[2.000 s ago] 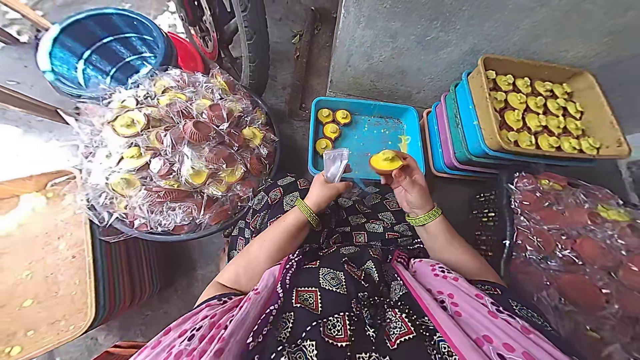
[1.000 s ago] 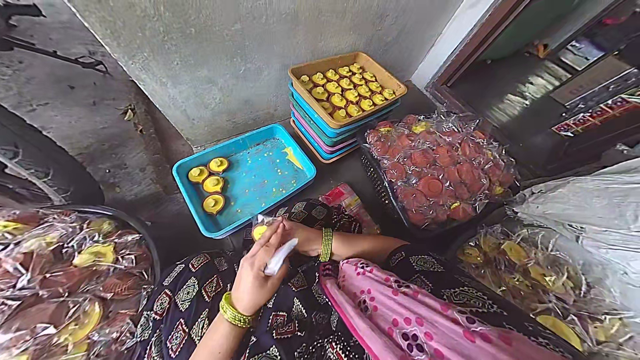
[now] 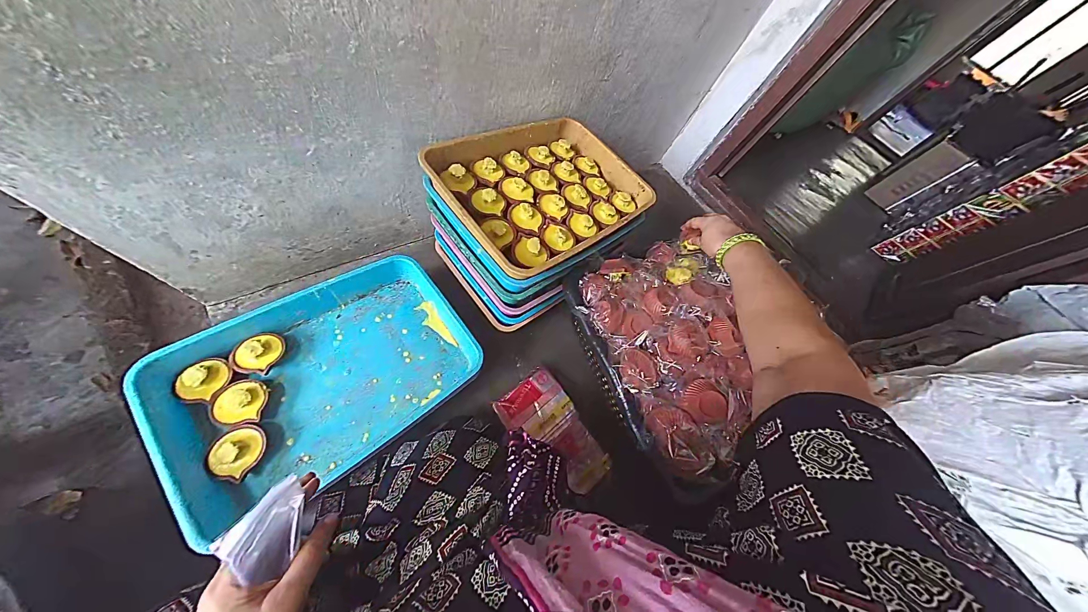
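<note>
In the head view my left hand (image 3: 280, 569) holds a stack of clear plastic wrappers (image 3: 265, 531) at the near edge of a blue tray (image 3: 365, 357). Several clay lamps filled with yellow wax (image 3: 240, 401) sit at that tray's left end. My right arm reaches out to the far end of a dark crate heaped with wrapped clay lamps (image 3: 680, 340). There my right hand (image 3: 710, 231) has its fingers on a small yellow piece, seemingly a wrapped lamp; its grip is partly hidden.
Behind stands a stack of trays, topped by a tan tray (image 3: 544, 127) full of yellow-filled lamps. A red and yellow packet (image 3: 557, 425) lies between the blue tray and the crate. White plastic sheeting (image 3: 1003, 408) lies at right. A grey wall (image 3: 255, 127) rises behind.
The hands were together a second ago; my right hand has since reached out over the crate, and my left hand with the wrappers is apart from it. The view has turned right since the first frame.
</note>
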